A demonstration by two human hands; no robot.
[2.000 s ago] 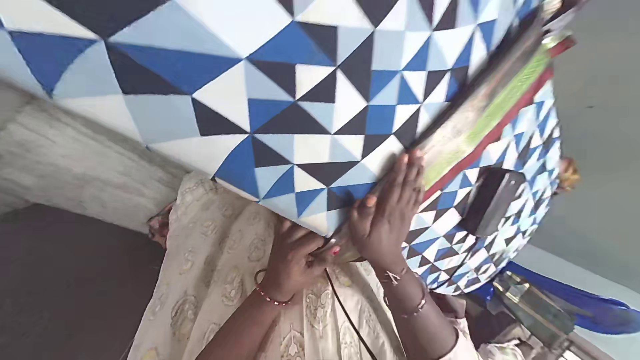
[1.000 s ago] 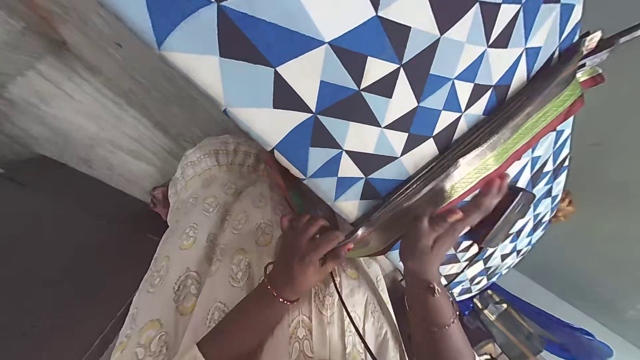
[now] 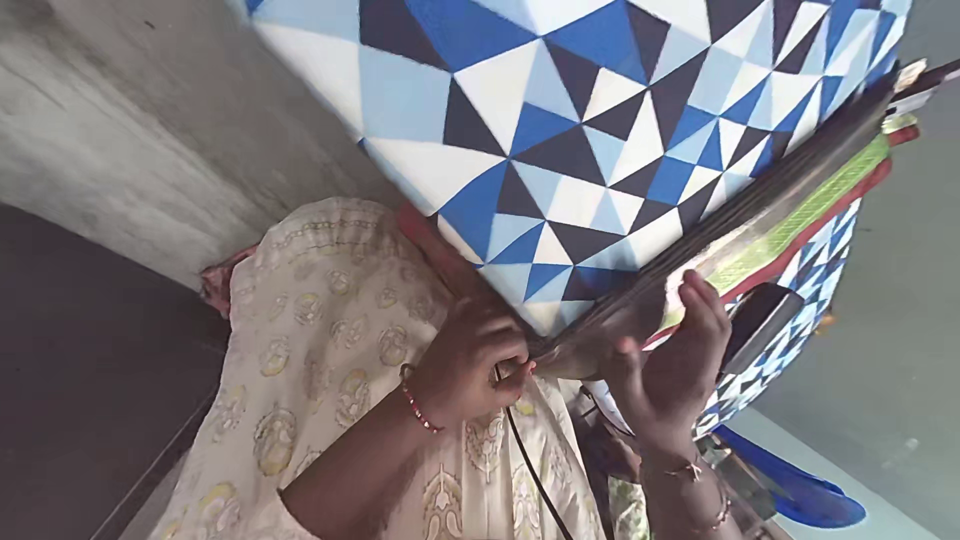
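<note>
A long, narrow bundle of folded layers (image 3: 697,247), probably cloth, lies across a surface covered in blue, white and black triangle-patterned cloth (image 3: 540,150). Dark layers run along one side, with a green band (image 3: 817,202) and a red edge beside them. My left hand (image 3: 476,360) has its fingers curled at the bundle's near end and appears to pinch it; the exact grip is partly hidden. My right hand (image 3: 671,360) is at the green and red side, thumb and fingers apart, with fingertips close to the layers. A thin black cord (image 3: 532,465) hangs below my left hand.
A dark, box-like object (image 3: 761,322) rests on the patterned cloth right of my right hand. Cream printed clothing (image 3: 345,345) covers my lap. A grey wall or ledge (image 3: 150,135) runs along the left. A blue object (image 3: 810,487) is at the lower right.
My right hand, earlier laid flat along the bundle, has come away, and its thumb and fingers are apart. My left hand stays at the near end. The view has shifted somewhat.
</note>
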